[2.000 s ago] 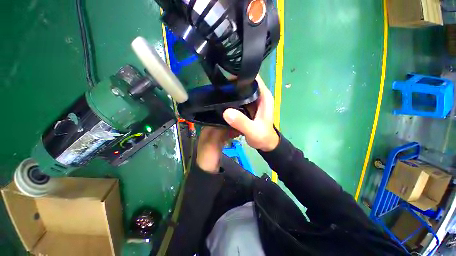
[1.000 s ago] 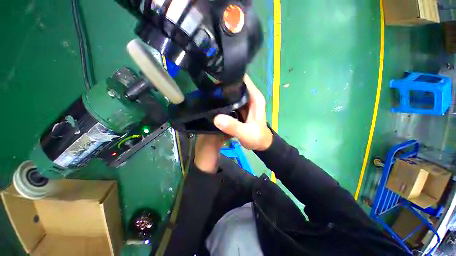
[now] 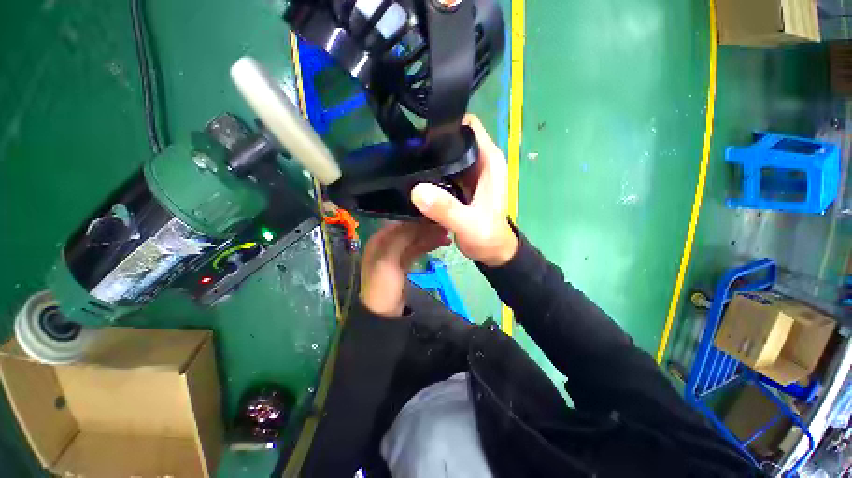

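A black desk fan (image 3: 447, 75) is held at the top centre, its head cut off by the upper edge. A copper cap shows on its arm. My right hand (image 3: 472, 210) grips the black fan base (image 3: 397, 166), thumb over its near side. My left hand (image 3: 397, 261) is just below the base, fingers partly hidden; whether it grips is unclear. The base's left end is at the lower edge of the off-white buffing wheel (image 3: 285, 121) of the green bench grinder (image 3: 182, 201); contact cannot be told.
An open carton (image 3: 131, 392) stands at lower left beneath the grinder's other wheel (image 3: 51, 327). A dark glossy round object (image 3: 263, 411) lies beside it. An orange item (image 3: 344, 222) is near the bench edge. A blue stool (image 3: 785, 173) and blue trolley (image 3: 729, 341) with a carton stand right.
The fan first moved left and up with a blur, then back right. Its copper cap is now nearer the upper edge. More of my left hand's fingers shows.
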